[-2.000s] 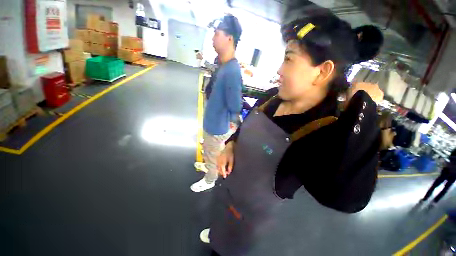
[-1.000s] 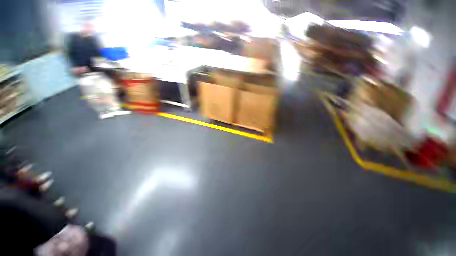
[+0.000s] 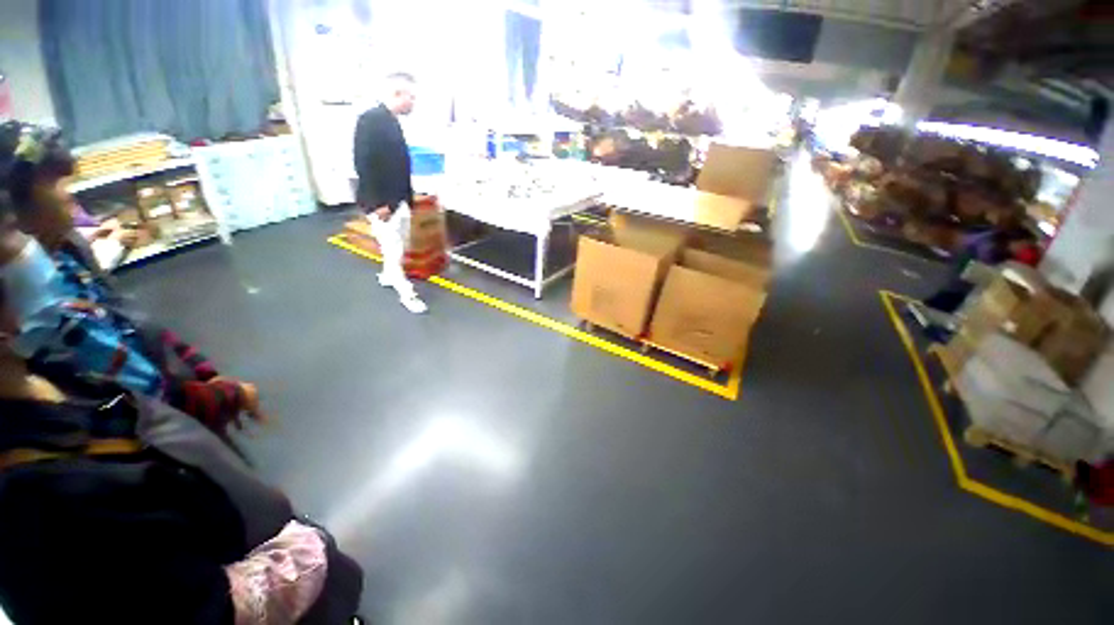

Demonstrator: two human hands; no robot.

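Neither my left hand nor my right hand is in the picture. Two open brown cartons point(image 3: 623, 287) stand side by side with flaps up, on low wheeled bases inside a yellow floor line. Behind them is a long white worktable point(image 3: 495, 208) with white legs and a scatter of small pieces too blurred to tell. A flat tan cardboard piece point(image 3: 737, 177) stands at the table's right end. A blue bin point(image 3: 425, 160) is at its left end.
A person in a dark jacket point(image 3: 385, 159) stands left of the table, by a red-banded carton point(image 3: 428, 232). Several people line the left edge; the nearest wears black sleeves point(image 3: 110, 525), with pink cloth point(image 3: 281, 574) by the arm. A loaded pallet point(image 3: 1020, 452) stands right; brown clusters fill racks behind.
The view has swung from the neighbouring workers to the table and cartons, and is now sharper. The dark-jacketed person and cartons sit further right in the picture than one second ago; more people show at left.
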